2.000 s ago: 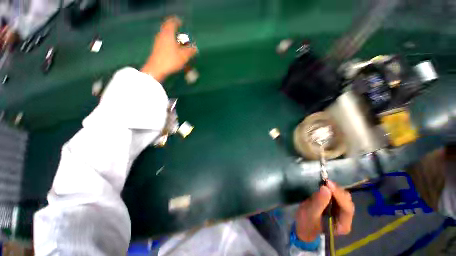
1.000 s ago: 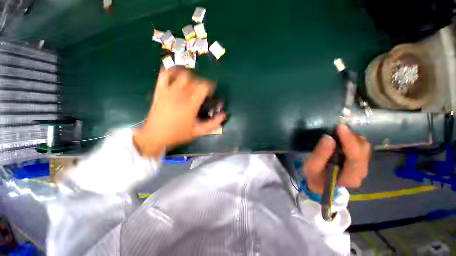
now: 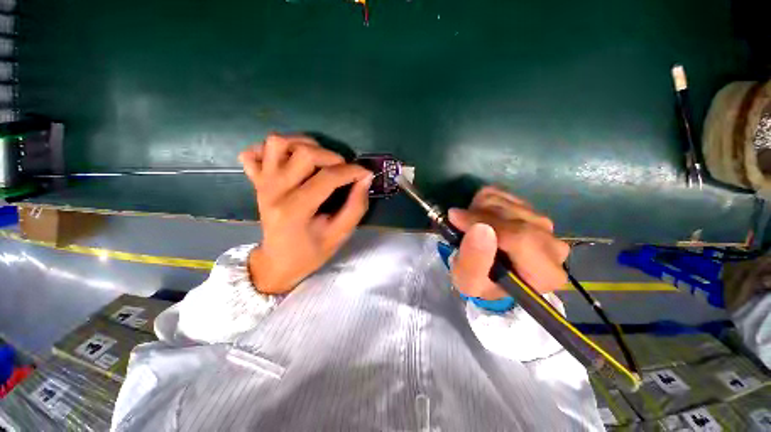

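A small dark circuit board (image 3: pixel 385 175) with a pale tab at its right end lies near the bench's front edge. My left hand (image 3: pixel 306 198) is at the board's left side, with a thin silvery solder wire (image 3: pixel 161 172) between its fingers. The wire runs left to the green-edged solder spool (image 3: pixel 25 159). My right hand (image 3: pixel 505 245), with a blue band at the wrist, holds the black and yellow soldering iron (image 3: pixel 541 305). The iron's tip is at the board's right part; whether it touches is hard to tell.
The green bench mat (image 3: pixel 254 76) spans the view. A black brush (image 3: pixel 684 118) with a pale end lies at the right, beside the round tip cleaner (image 3: pixel 734 135). Thin coloured leads (image 3: pixel 364 10) show at the top edge. Wrapped cartons (image 3: pixel 106 342) and a blue frame (image 3: pixel 672 272) are below the bench.
My left hand has come down beside the board, now holding the wire taut. The iron has moved left from near the tip cleaner to the board. The silver-white cells have mostly left the view.
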